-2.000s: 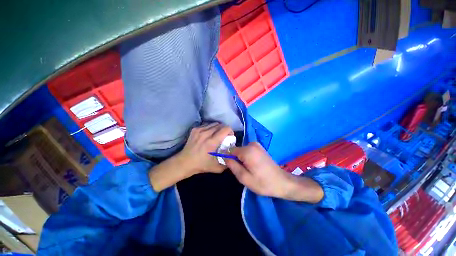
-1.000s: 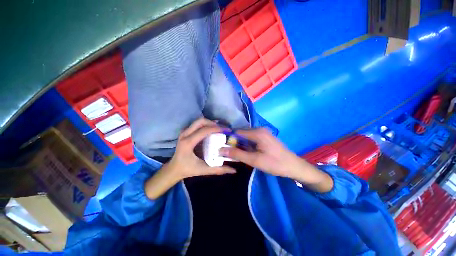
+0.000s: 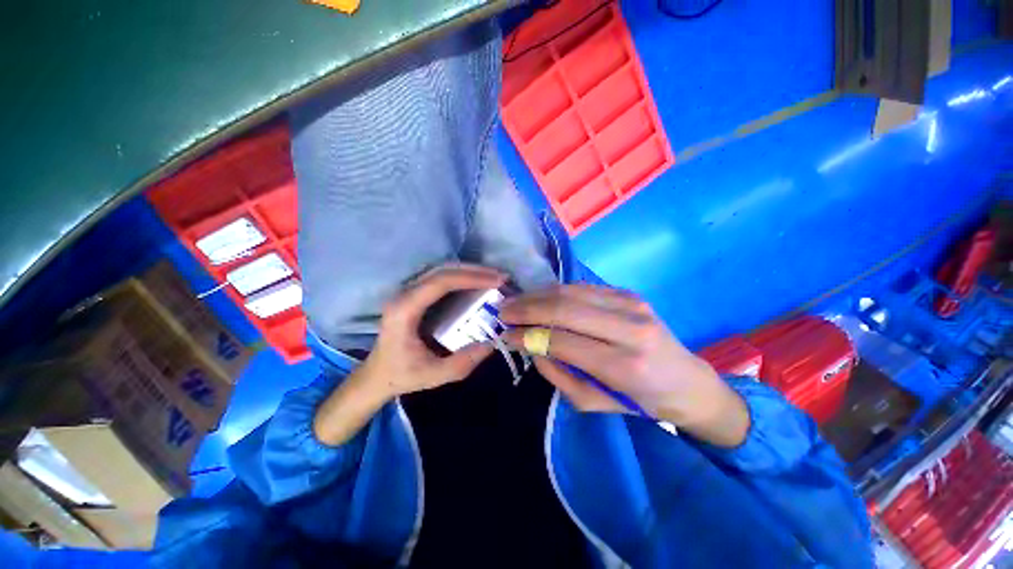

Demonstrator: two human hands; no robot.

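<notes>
A small white unit (image 3: pixel 467 320) is held over my lap, with short thin white leads (image 3: pixel 505 353) hanging from its end. My left hand (image 3: pixel 417 333) is closed around its far side and edges. My right hand (image 3: pixel 611 350) has its fingertips at the unit's lead end, and a pale yellow band (image 3: pixel 537 340) is on one fingertip. A thin blue stick (image 3: pixel 605 391) shows under my right hand and is held in it. The part of the unit inside my left palm is hidden.
A green bench (image 3: pixel 133 67) edge is at upper left, with an orange-yellow piece (image 3: pixel 333 5) on it. A red tray (image 3: pixel 178 200) left of my legs holds white units (image 3: pixel 259 275); another red tray (image 3: pixel 589 111) is on the right. Cartons (image 3: pixel 144 367) stand at left. Red trays (image 3: pixel 805 356) are at lower right.
The unit has tilted and its leads now show hanging. My right hand has turned, the blue stick now pointing back under the palm. The orange-yellow piece has come into view.
</notes>
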